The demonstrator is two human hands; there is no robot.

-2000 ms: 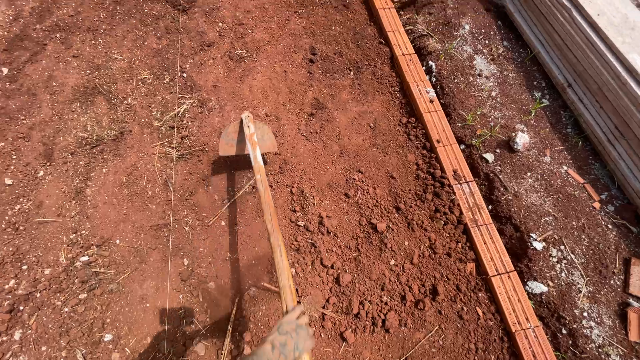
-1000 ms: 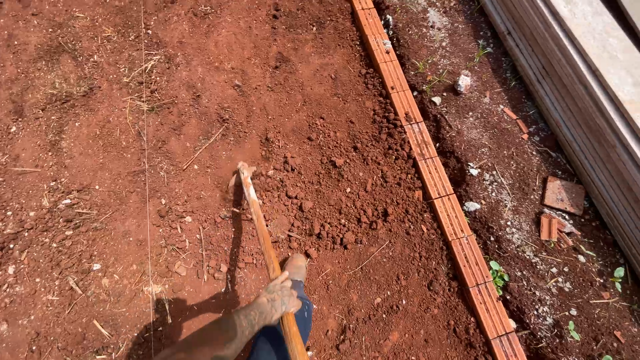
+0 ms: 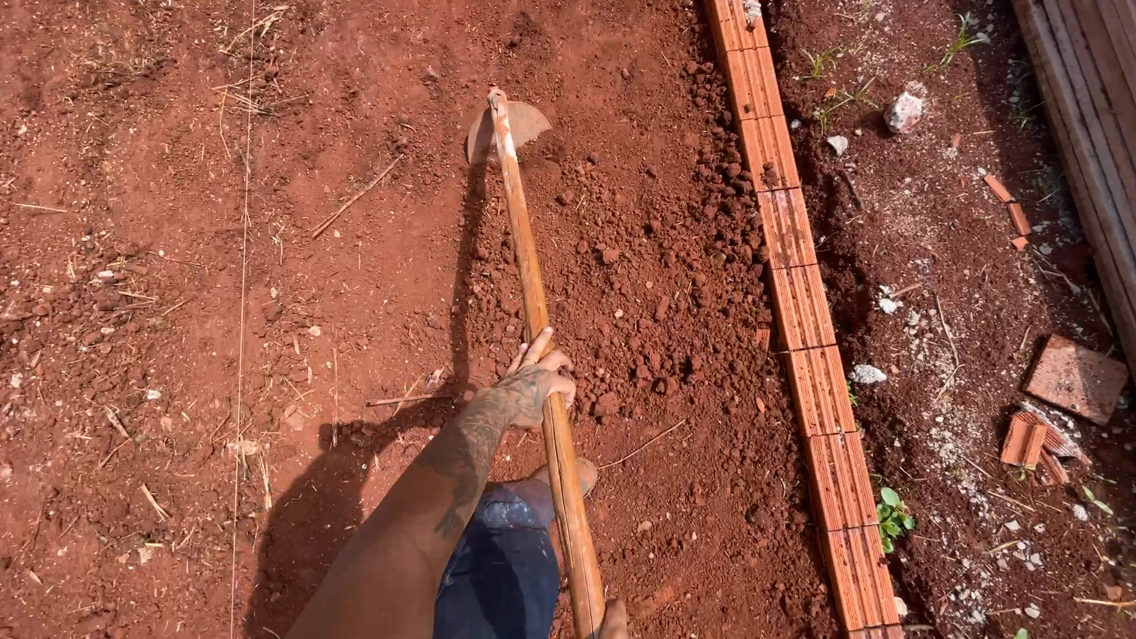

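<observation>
A hoe with a long wooden handle (image 3: 531, 266) runs up the middle of the view. Its rounded metal blade (image 3: 524, 124) is at the far end, over the red soil. My left hand (image 3: 537, 386) is wrapped around the middle of the handle, with tattoos on its back and forearm. Lower down, at the bottom edge, a small part of my right hand (image 3: 614, 619) shows against the handle; the rest of it is out of view. Loose clods of soil (image 3: 657, 293) lie between the hoe and a row of bricks.
The row of ribbed clay bricks (image 3: 803, 306) runs down the right side. Beyond it are stones, broken brick pieces (image 3: 1025, 439), a flat tile (image 3: 1076, 379) and stacked boards (image 3: 1078, 133). A thin string (image 3: 242, 337) crosses the soil at left. My leg and shoe (image 3: 581, 477) are below.
The hoe blade, seen edge-on one second ago, now shows its rounded shape farther from my foot. My left hand stays on the handle, and my right hand has come into view at the bottom.
</observation>
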